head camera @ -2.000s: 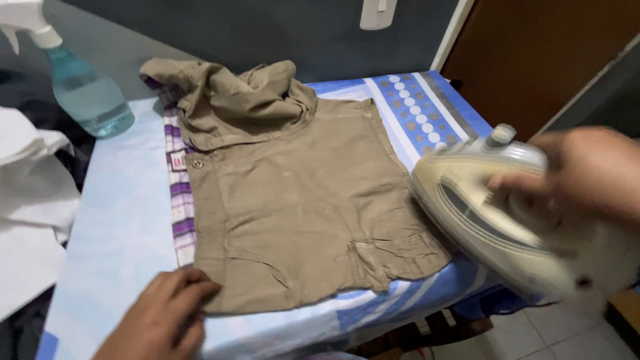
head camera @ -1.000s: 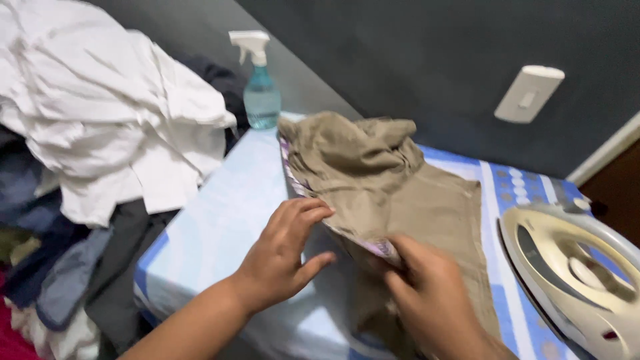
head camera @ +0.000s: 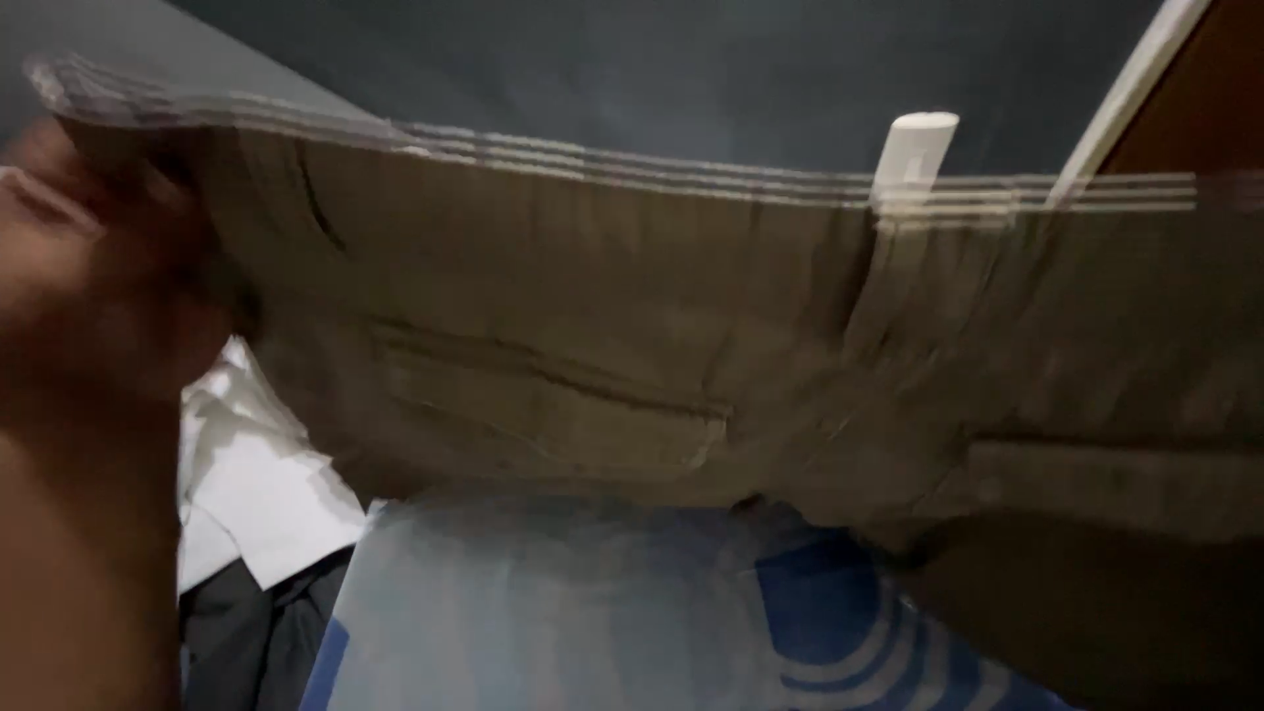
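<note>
Khaki trousers or shorts hang spread wide across the view, lifted above the table, with the waistband running along the top. A belt loop and flapped or welt pockets show on the dark, shaded cloth. At the far left, my left hand grips one end of the waistband, its fingers blurred. My right hand is not in view; the right end of the garment runs out of the frame. The iron is not visible.
Below the garment lies the blue and white patterned cover of the table. White cloth and dark clothes are at the left. A white switch plate is on the dark wall.
The khaki garment, which lay on the table, has been raised and spread open in front of me. My left hand has moved up and taken hold of its waistband. My right hand has left the view.
</note>
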